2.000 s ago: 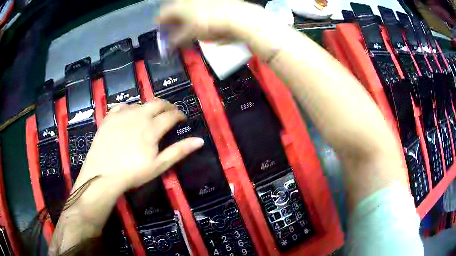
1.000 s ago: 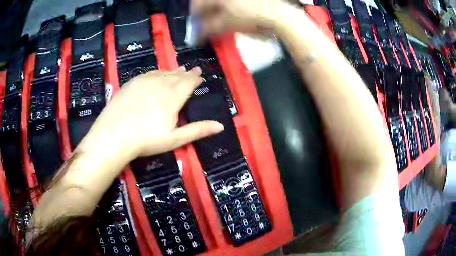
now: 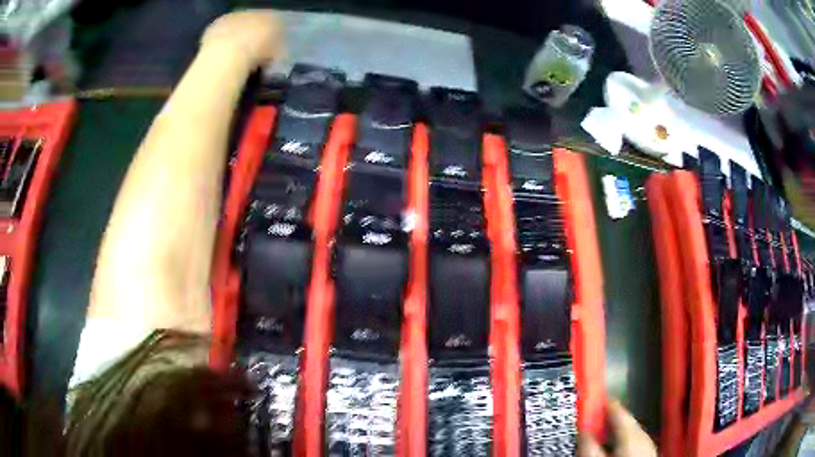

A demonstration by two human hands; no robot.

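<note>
The red foam tray (image 3: 585, 268) lies in front of me, with black flip phones (image 3: 369, 294) opened long in its slots. Their screen halves are at the back and middle, and blurred keypad halves at the front. My left hand (image 3: 246, 37) is at the tray's back left corner, over the pale sheet. It is blurred and its fingertips are hidden, so its grip cannot be told. My right hand (image 3: 621, 435) is cut off by the bottom edge, with fingers on both sides of the tray's right wall.
A second red tray of phones (image 3: 684, 312) stands right, another tray (image 3: 45, 170) far left. Behind are the pale flat sheet (image 3: 384, 45), a clear bottle (image 3: 559, 67), crumpled white material (image 3: 639, 116) and a round fan (image 3: 706, 54). A blue-and-white block (image 3: 617, 196) lies between trays.
My left hand has left the phones for the tray's back left corner. My right hand has come from the back to the tray's front right, without the white item. The view has shifted.
</note>
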